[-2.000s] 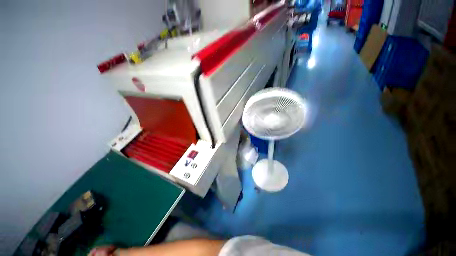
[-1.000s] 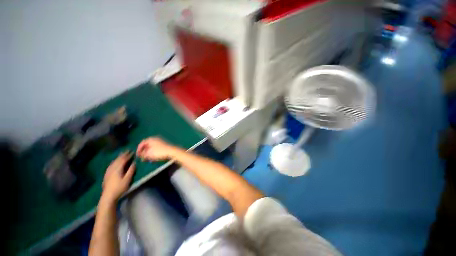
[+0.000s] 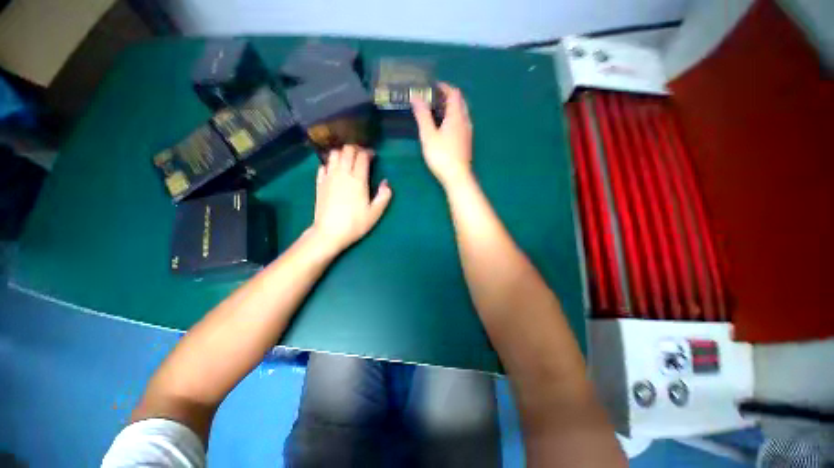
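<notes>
Several small black product boxes lie on the green table. My right hand has its thumb and fingers around the right end of a product box with gold print and a pale label. My left hand is open, palm down, its fingertips at the near side of the middle product box; its thumb is spread. A product box with gold lettering stands nearest the front left. Two more with dense gold print lie behind it, and others stand at the back. Slight shine shows around some boxes; film edges are unclear.
The green table meets the red infeed roller conveyor at right. Beyond it hangs the rust-red tunnel curtain. The control panel is at the near right. A brown carton is at the far left. A wall runs behind the table.
The view has swung left and down from the machine and fan onto the table. My hands, close together at the table edge one second ago, are now farther in among the boxes.
</notes>
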